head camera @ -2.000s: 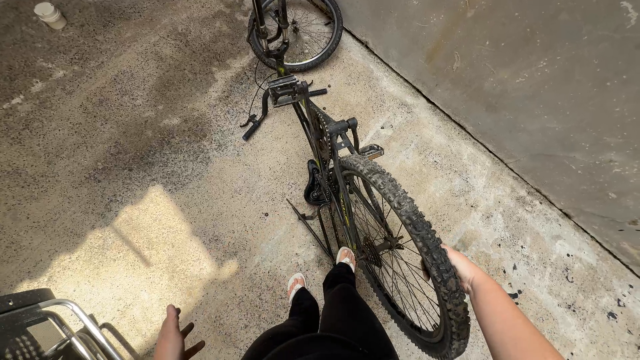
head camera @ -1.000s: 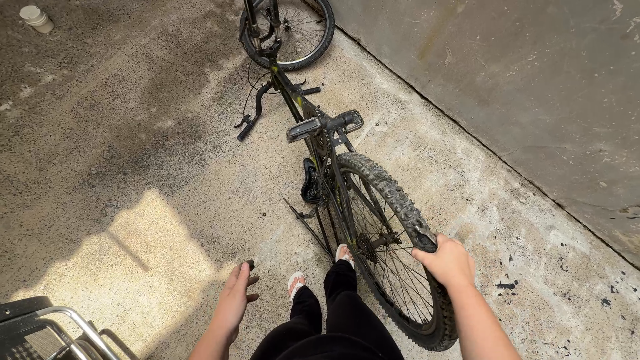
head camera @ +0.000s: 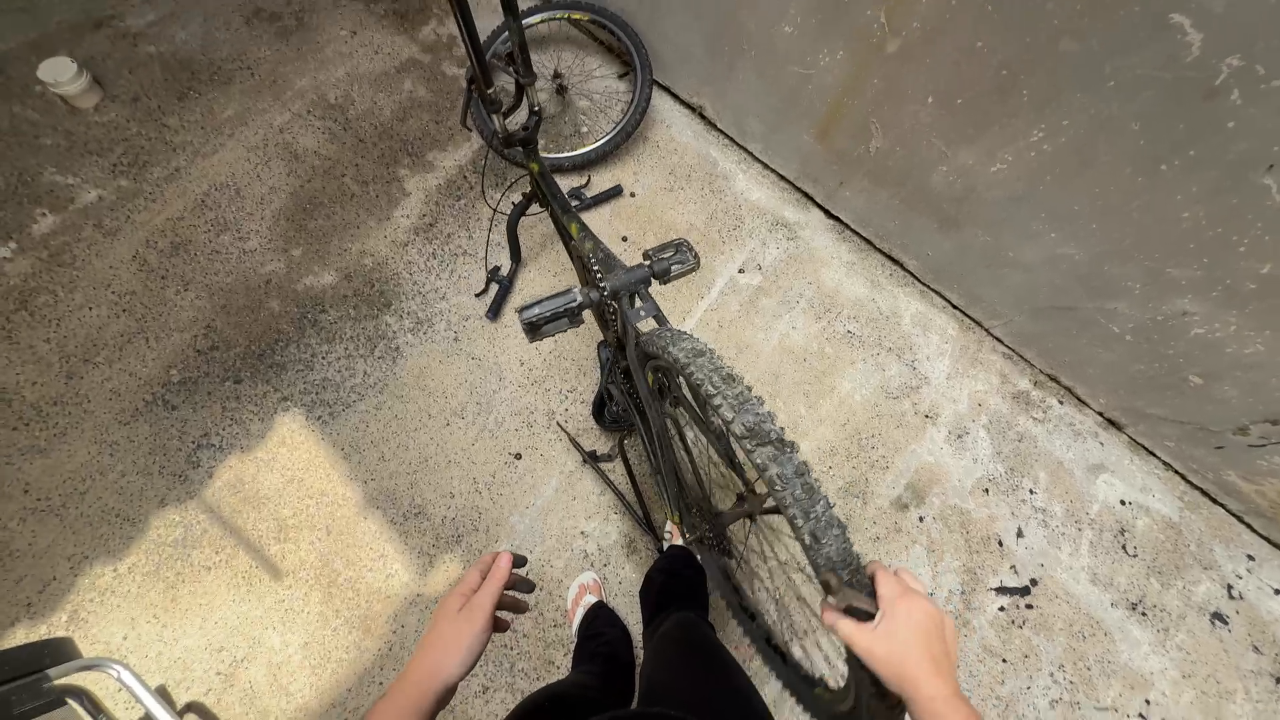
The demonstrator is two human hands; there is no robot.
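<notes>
A muddy bicycle rests upside down, its black saddle (head camera: pixel 612 390) and handlebar (head camera: pixel 513 235) low by the floor. Its cranks and two pedals (head camera: pixel 552 313) stick up in the middle. The knobbly rear tyre (head camera: pixel 770 440) runs toward me at the lower right. My right hand (head camera: pixel 895 630) grips this tyre near its closest part, thumb on the spoke side and fingers over the tread. A small dark piece shows at the fingertips; I cannot tell what it is. My left hand (head camera: pixel 480 610) is open and empty left of the wheel, fingertips darkened.
Beyond the fork is another wheel (head camera: pixel 632 100). A concrete wall (head camera: pixel 1000 180) rises at the right. A white tub (head camera: pixel 70 82) stands at the far left, and a metal-framed object (head camera: pixel 110 672) at the lower left. My feet in white sandals (head camera: pixel 584 590) are beside the rear wheel.
My right hand has gone from the tyre's outer side to a grip over its tread. The cranks and pedals have turned. My left hand has come up farther into view.
</notes>
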